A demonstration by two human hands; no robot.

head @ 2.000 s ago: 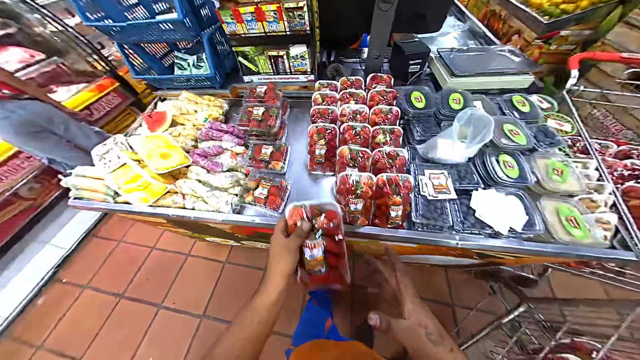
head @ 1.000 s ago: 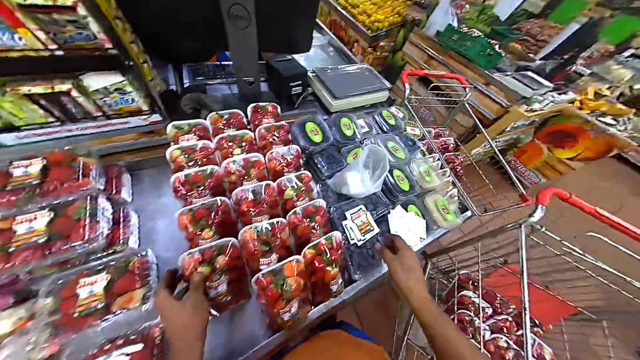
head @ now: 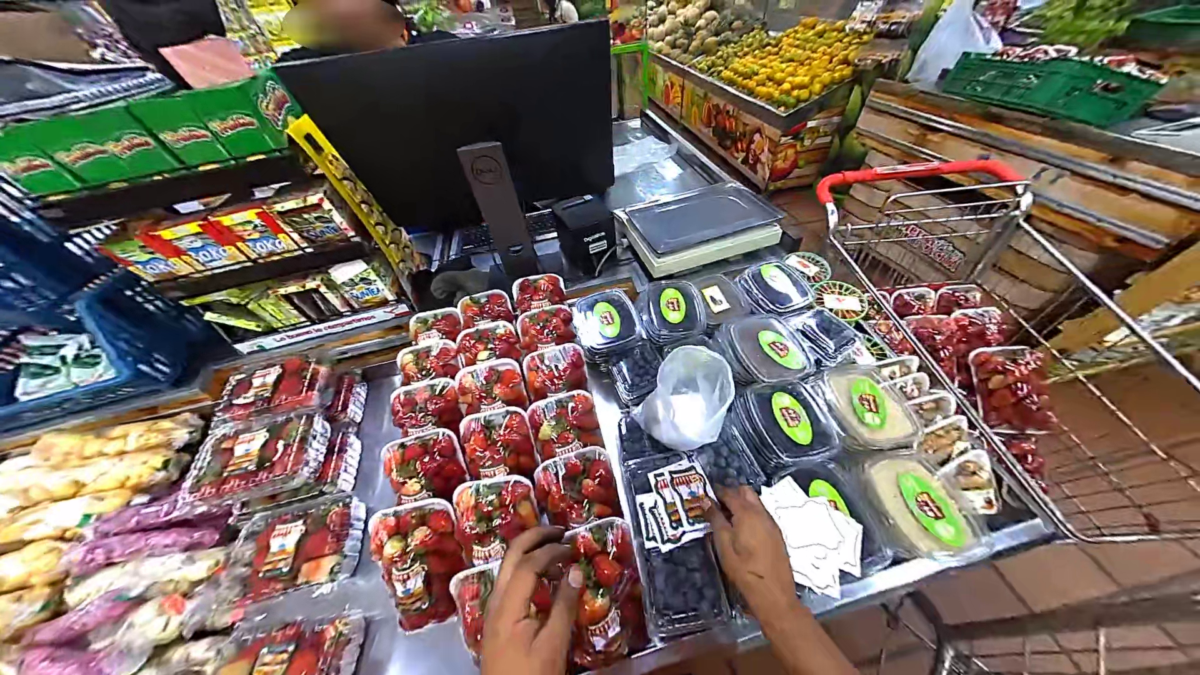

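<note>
My left hand (head: 532, 600) rests with bent fingers over the front strawberry packs, between one partly hidden pack and a wrapped strawberry pack (head: 605, 600) at its right; whether it grips either cannot be told. My right hand (head: 745, 544) has its fingertips at the edge of a pile of printed labels (head: 673, 504) lying on blueberry boxes (head: 684, 586). Just right of that hand, a pile of white blank-faced labels (head: 814, 534) lies on dark lidded tubs. Rows of strawberry packs (head: 495, 441) stand on the metal counter. A clear plastic bag (head: 689, 398) sits behind the printed labels.
Clamshell strawberry boxes (head: 258, 455) and bagged vegetables (head: 103, 525) lie at left. Behind stand a monitor (head: 450, 122), a scale (head: 698, 225) and a person partly hidden by the monitor. A shopping cart with a red handle (head: 923, 172) holding strawberry packs borders the counter's right side.
Two seconds ago my left hand held a strawberry pack in front of the counter; now it is over the front packs. My right hand has moved to the printed labels. The view has shifted right.
</note>
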